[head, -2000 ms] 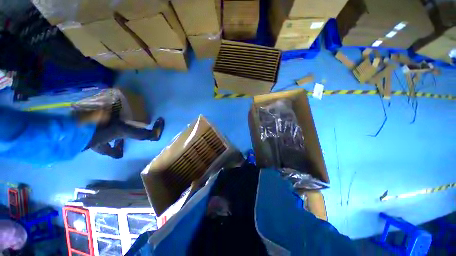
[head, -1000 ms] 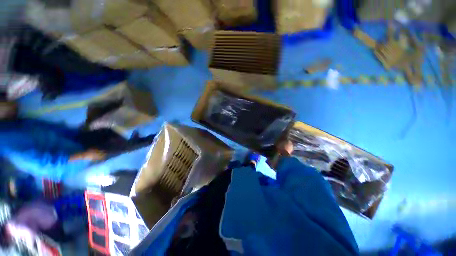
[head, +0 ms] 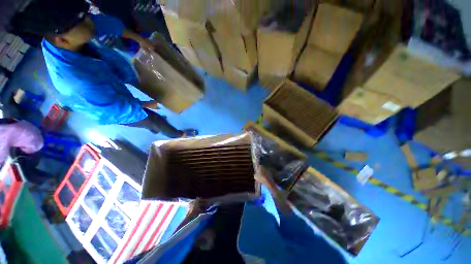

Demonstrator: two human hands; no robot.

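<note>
An open carton (head: 155,175) with a slotted partition insert (head: 217,165) is tilted up in front of me in the head view. My right hand (head: 268,183) grips its right side by the rim. My left hand (head: 193,208) is at its lower front edge, partly hidden by the carton and my sleeve; its fingers are hard to see. Clear plastic shows along the carton's rim. Two lined cartons with glossy plastic over dark contents lie to the right, one behind my right hand (head: 281,164) and one nearer (head: 335,209).
Another carton with a partition insert (head: 299,111) stands on the floor beyond. A person in a blue smock (head: 93,77) holds a carton (head: 168,77) at left. White and red product boxes (head: 113,206) are at lower left. Cartons line the wall; scraps (head: 426,178) lie right.
The partitioned carton has been raised and turned upright before me, with my right hand now on it instead of at the lined cartons. The other person now holds a carton. The view has turned.
</note>
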